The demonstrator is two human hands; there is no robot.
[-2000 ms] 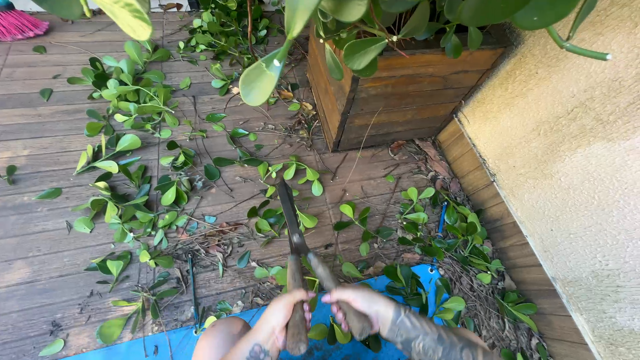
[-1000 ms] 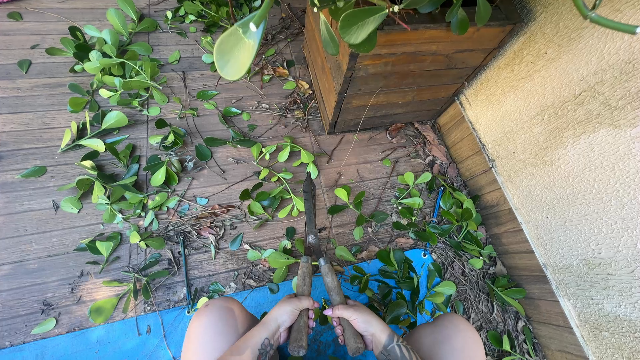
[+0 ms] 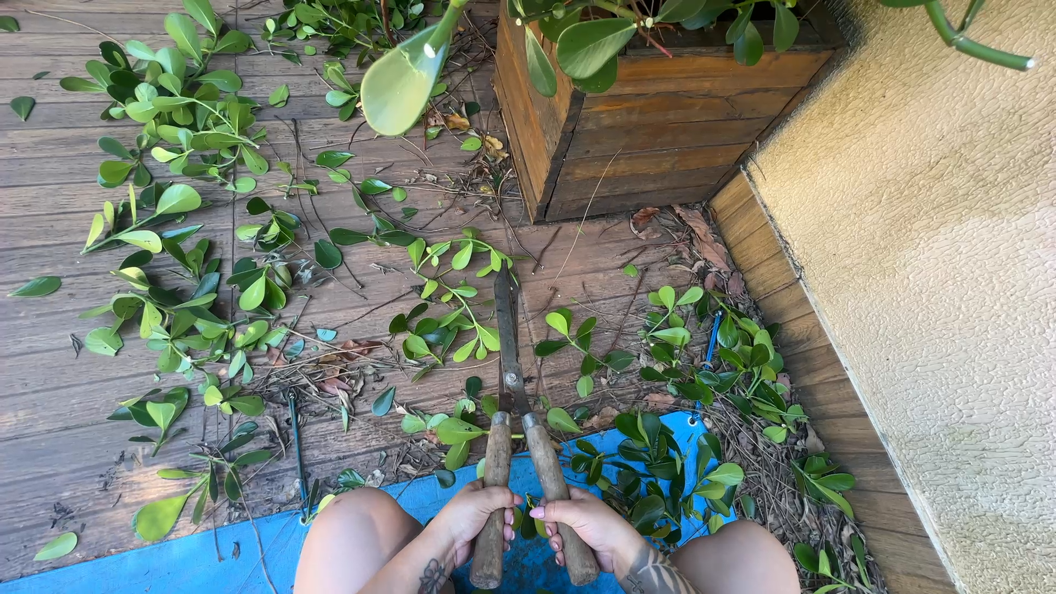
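Note:
My left hand (image 3: 478, 516) grips the left wooden handle of a pair of hedge shears (image 3: 511, 379), and my right hand (image 3: 587, 524) grips the right one. The handles stand slightly apart near my knees. The metal blades are nearly closed together and point forward over the wooden deck. Their tips lie beside a cut leafy sprig (image 3: 474, 318). Another leafy cutting (image 3: 582, 342) lies to the right of the blades. Beneath the handles spreads a blue tarp (image 3: 404, 495) with leafy cuttings (image 3: 652, 470) on its right part.
A wooden planter box (image 3: 660, 132) stands ahead, with leafy branches (image 3: 594, 49) hanging over it. The textured wall (image 3: 932, 247) runs along the right. Many cuttings (image 3: 190, 107) litter the deck (image 3: 49, 330) at left. Dry twigs (image 3: 767, 470) lie near the skirting. A cord (image 3: 297, 450) runs from the tarp's edge.
The shears' blades have swung from pointing up and left to nearly straight ahead, and both hands have come closer in between my knees. The view has shifted somewhat.

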